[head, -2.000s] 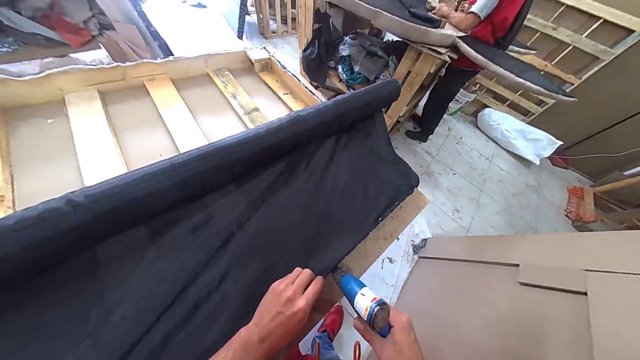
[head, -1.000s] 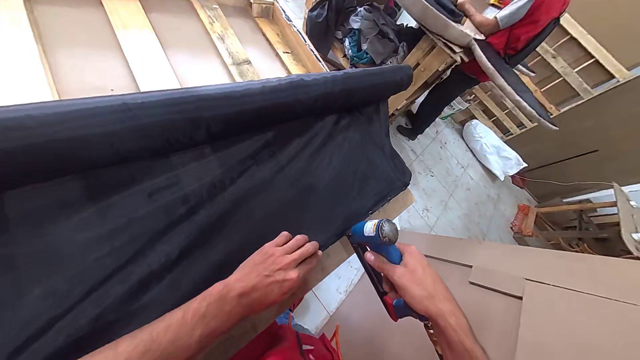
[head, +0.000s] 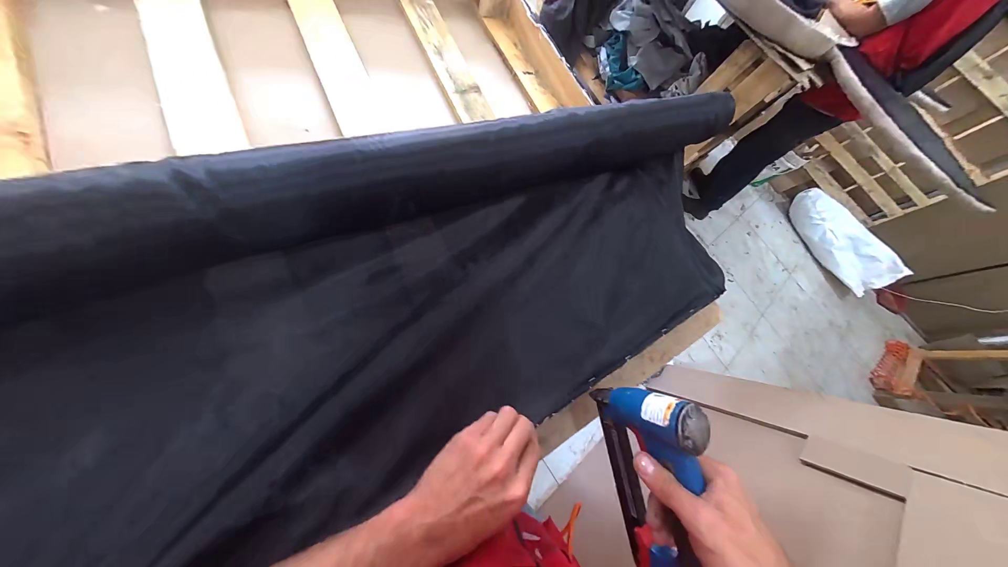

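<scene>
Black fabric (head: 472,315) covers much of the view, with a thick roll of it (head: 378,173) along its far side. Small staples dot its near edge, which lies over a wooden rail (head: 661,346). My left hand (head: 480,472) pinches that edge with curled fingers. Just right of it, my right hand (head: 709,504) grips a blue pneumatic staple gun (head: 654,417) by its handle. The gun's nose is close to the stapled edge; whether it touches the fabric cannot be told.
Behind the roll are a frame's wooden slats (head: 331,63). Brown boards (head: 827,472) lie at the lower right. A white sack (head: 846,240) rests on the tiled floor. A person in red (head: 913,55) stands at the upper right near padded pieces and a heap of cloth (head: 654,47).
Two seconds ago the staple gun was at the fabric edge with its rear toward me; it has turned, and its magazine now shows. My left hand remains by the edge. The view has shifted.
</scene>
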